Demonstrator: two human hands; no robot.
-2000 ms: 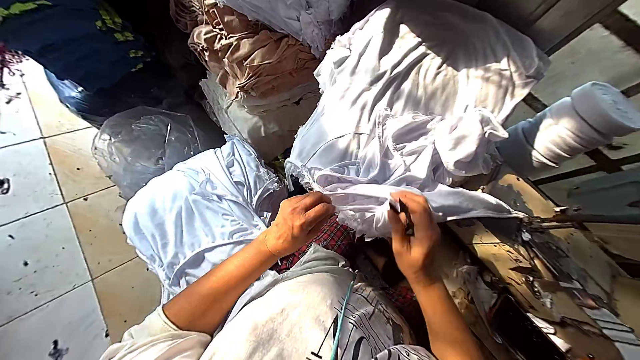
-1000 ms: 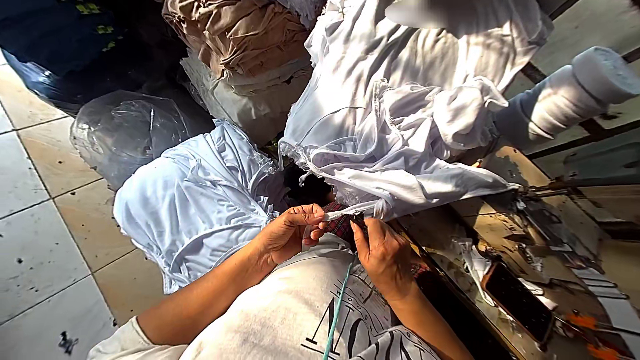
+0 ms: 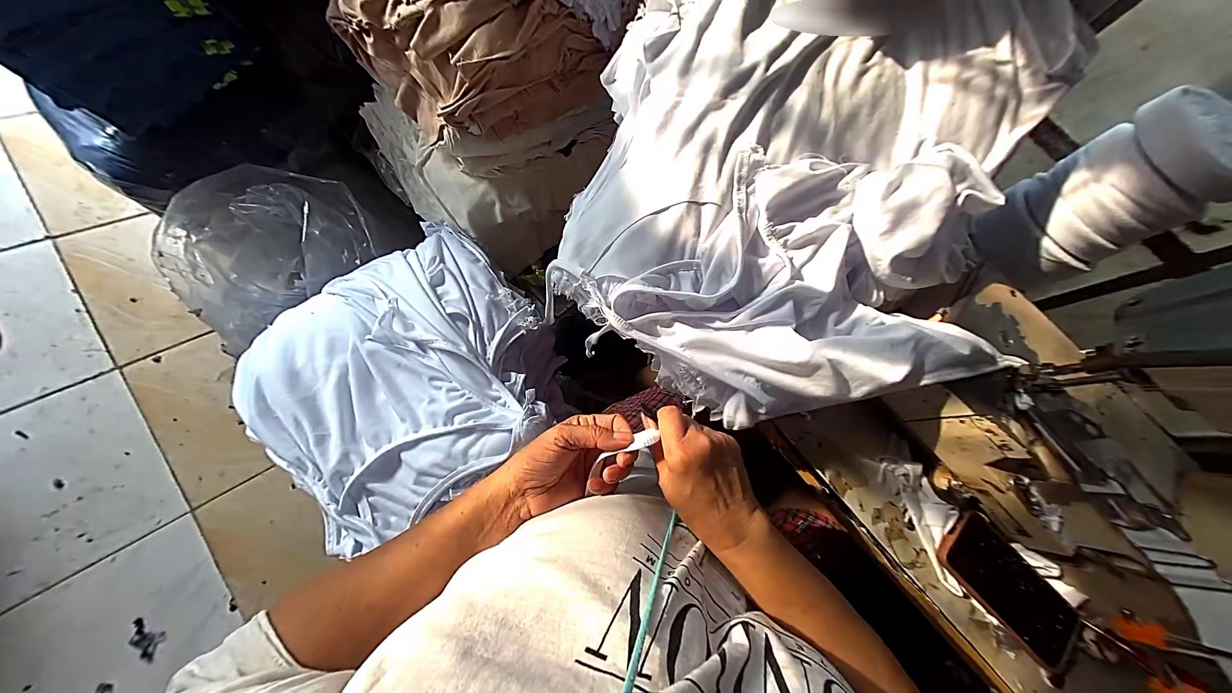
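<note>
Close to my torso, my left hand (image 3: 568, 460) pinches a narrow white fabric strip (image 3: 630, 446) between thumb and fingers. My right hand (image 3: 701, 470) is closed at the strip's other end, with a small dark tip showing by its fingers; what that tip belongs to is hidden. Left of the hands lies a bundle of pale bluish-white cloth (image 3: 385, 385). Beyond them is a large heap of white fabric (image 3: 828, 125), whose frayed edge hangs above my right hand. A teal cord (image 3: 653, 597) runs down over my printed shirt.
A clear plastic bag (image 3: 255, 241) and dark blue bags (image 3: 125, 106) stand on the tiled floor (image 3: 87, 443) at left. Brown cloth (image 3: 481, 67) is piled behind. At right are a white fabric roll (image 3: 1107, 188) and a worn table edge holding scraps and a phone (image 3: 1011, 587).
Both hands have come down from the white fabric toward my torso, where they now hold a small white strip. The white fabric's lower edge lies loose.
</note>
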